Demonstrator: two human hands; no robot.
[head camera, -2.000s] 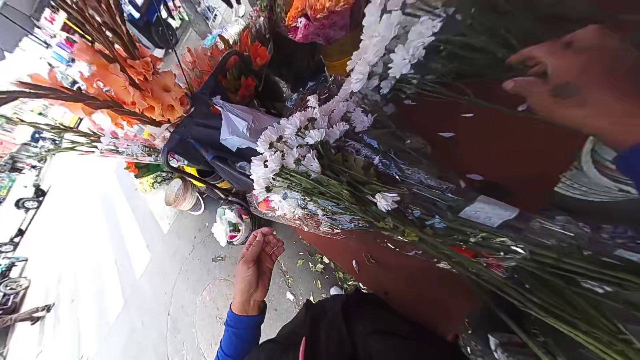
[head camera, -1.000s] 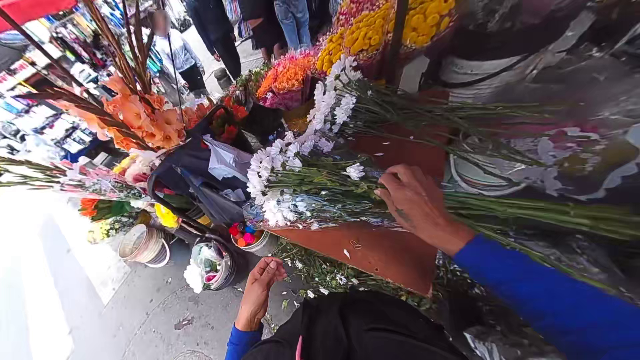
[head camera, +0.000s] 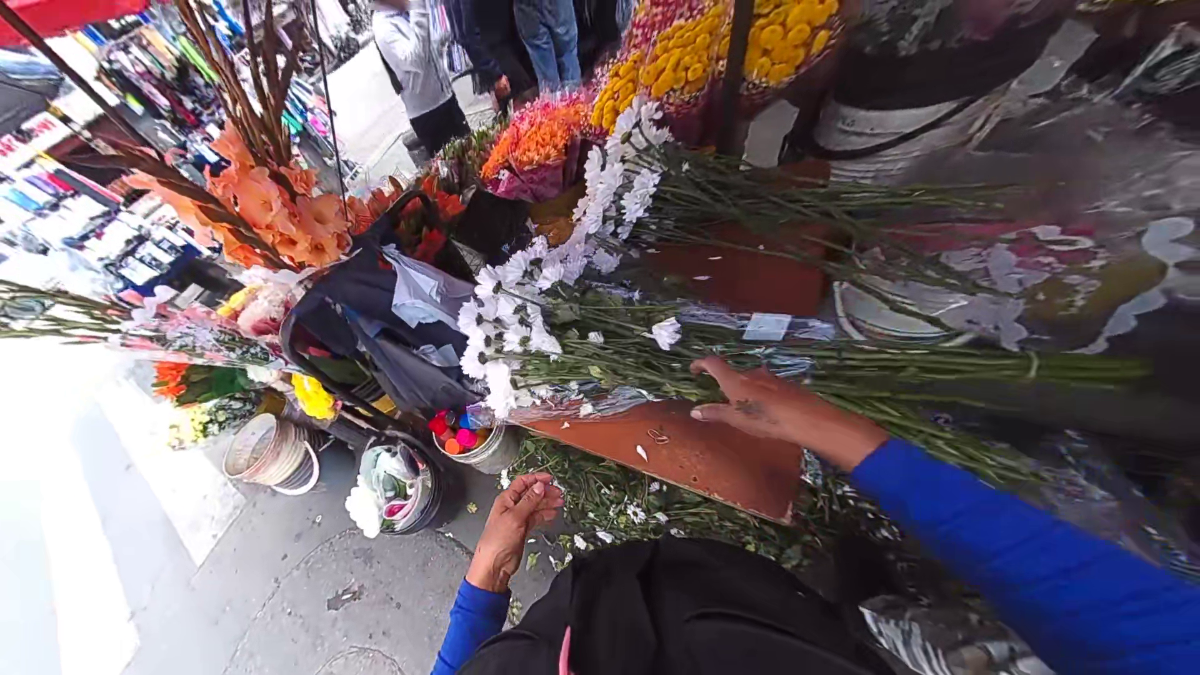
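Note:
Long-stemmed white chrysanthemums (head camera: 511, 323) lie across a reddish-brown board (head camera: 694, 455), their heads to the left and their green stems (head camera: 937, 364) running right. My right hand (head camera: 750, 403) is over the near edge of the stems with thumb and fingers apart; whether it touches them is hard to tell. My left hand (head camera: 520, 516), its fingers curled loosely, hangs in front of the board's left part, and I see nothing clearly held in it. Clear plastic wrap with a small pale label (head camera: 767, 326) lies among the stems.
Peach gladioli (head camera: 281, 211) and a dark bag (head camera: 375, 314) stand at the left. Buckets (head camera: 272, 455) are on the pavement. Cut leaves and petals (head camera: 619, 506) litter the ground below the board. Behind are orange and yellow bouquets (head camera: 680, 66), a post (head camera: 736, 75) and people standing (head camera: 422, 70).
My right hand, high at the right two seconds ago, came down to the stems and is now at their near edge. My left hand stays low beside the board. The view has shifted.

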